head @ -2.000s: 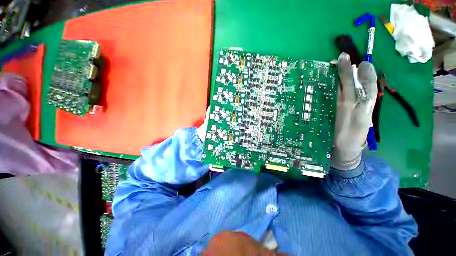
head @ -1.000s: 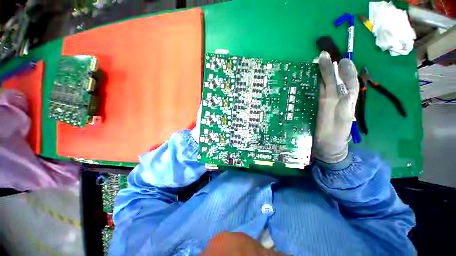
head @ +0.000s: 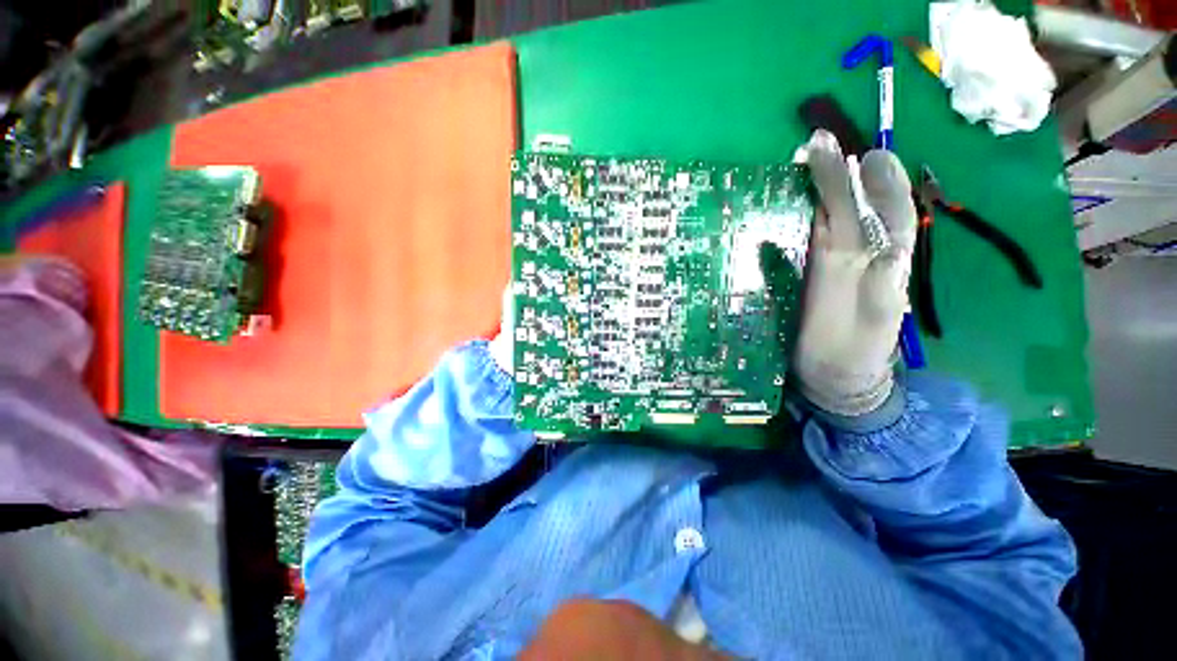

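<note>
A large green circuit board is held up in front of my chest, its face with rows of small silvery joints towards me. My right hand, in a white glove, grips the board's right edge and also holds a white marker pen between its fingers. My left hand is mostly hidden behind the board's left edge; only a sliver of white glove shows there. A bright glare lies on the right part of the board.
Another board lies on the orange sheet. Right: a blue-and-white marker, red-and-black pliers, a white wipe, a black-headed tool. Boards sit in a tray below. A pink sleeve is at left.
The held board and my right hand have shifted left in view, and the board is tilted differently, so glare has appeared on its right part. The bench view has also shifted slightly.
</note>
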